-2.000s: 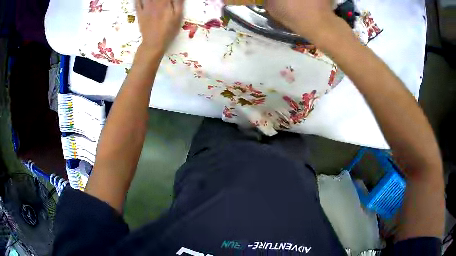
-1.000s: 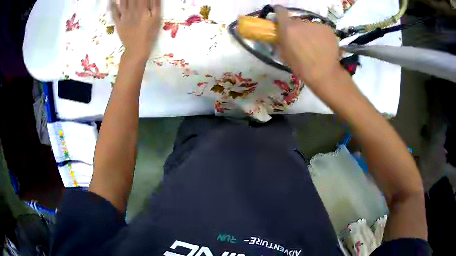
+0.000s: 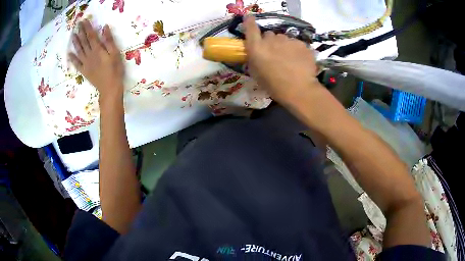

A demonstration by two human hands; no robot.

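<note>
The cream floral garment lies spread over the white padded pressing arm, whose rounded end shows at the left. My left hand lies on the garment near that end, fingers spread, holding nothing. My right hand grips the steam iron by its yellow-tan wooden handle. The iron rests over the garment, its dark rim showing around my hand. My hand hides part of the iron.
A pale hose and a dark cable run right from the iron. A black phone-like rectangle lies at the table's left edge. A blue basket and more floral cloth are at the right.
My right hand and the iron have moved left across the garment. My left hand has spread its fingers nearer the rounded end. The view has turned, showing more floral cloth at lower right.
</note>
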